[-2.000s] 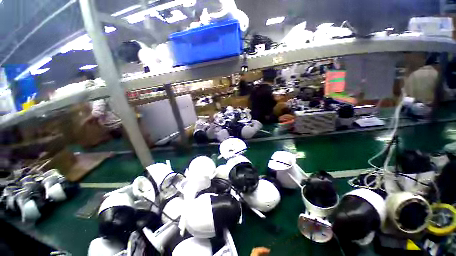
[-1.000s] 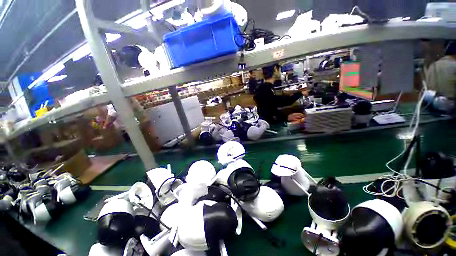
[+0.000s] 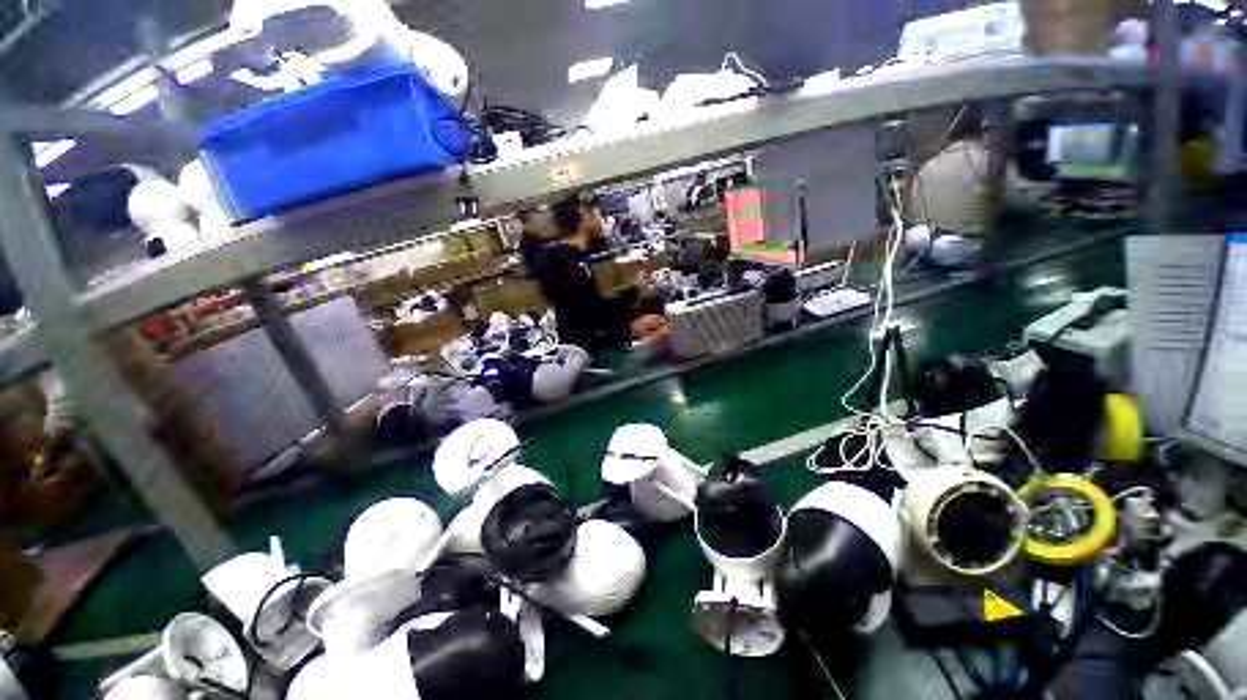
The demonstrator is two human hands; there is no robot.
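Several white dome security cameras with black fronts lie in a pile on the green belt, among them a camera [image 3: 465, 654] at the lower left. A camera [image 3: 837, 554] with a large black front lies right of the pile. A smaller camera [image 3: 740, 520] stands beside it with its round mounting base [image 3: 736, 618] toward me. A white ring-shaped part [image 3: 966, 524] with a dark opening sits next to a yellow ring [image 3: 1067, 520]. Neither of my hands is in view.
A raised shelf [image 3: 656, 148] with a blue bin [image 3: 328, 140] crosses above the belt [image 3: 807, 410]. A grey post [image 3: 123, 410] stands at left. White cables [image 3: 864, 435] lie behind the ring part. A monitor edge [image 3: 1221, 369] is at right. A person [image 3: 574, 280] in dark clothing is beyond the belt.
The view has swung right, so the pile and blue bin sit further left and the monitor edge has come in. The fingertip seen at the bottom edge two seconds ago is gone.
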